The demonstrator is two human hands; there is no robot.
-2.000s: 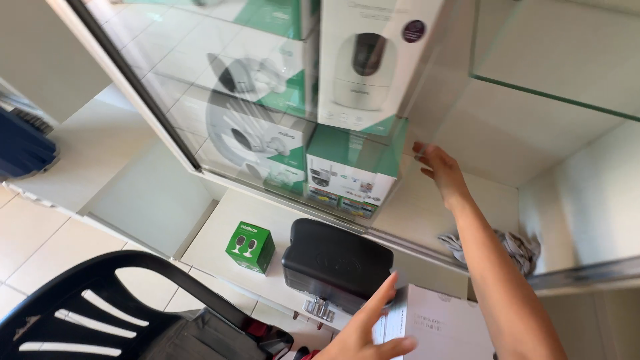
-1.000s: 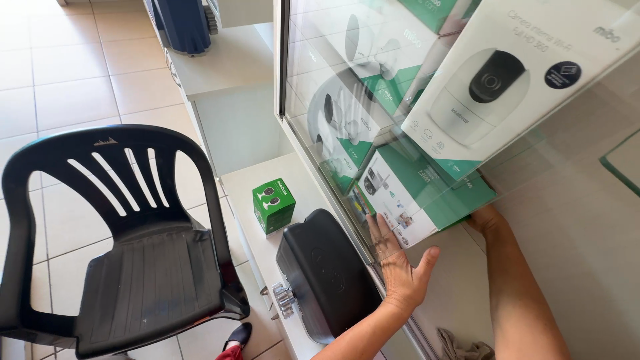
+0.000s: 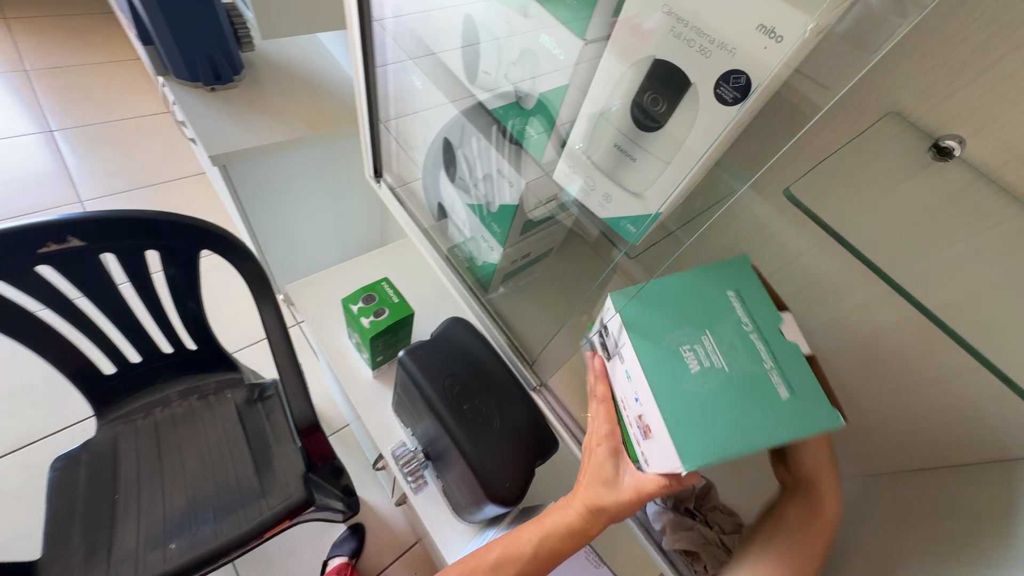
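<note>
A green and white camera box (image 3: 720,368) is tilted inside the glass display case, clear of the shelf's other boxes. My left hand (image 3: 612,448) grips its white printed front side, thumb along the lower edge. At the far end, my right hand (image 3: 800,460) supports the box from beneath; its fingers are hidden behind the cardboard. Just above stands a tall white box for an indoor Wi-Fi camera (image 3: 664,104). More white and green camera boxes (image 3: 512,208) show through the glass to its left. A crumpled grey cloth (image 3: 696,520) lies below the held box.
The case's metal frame edge (image 3: 464,300) runs beside my left arm. Outside it, a small green box (image 3: 378,320) and a black plastic case (image 3: 476,416) sit on a white ledge. A glass shelf (image 3: 920,240) is at right, a black plastic chair (image 3: 176,448) at left.
Both hands have closed on the green and white box and drawn it away from the other boxes, toward me. Two seconds ago the hands were apart and the box stood beneath the tall white one.
</note>
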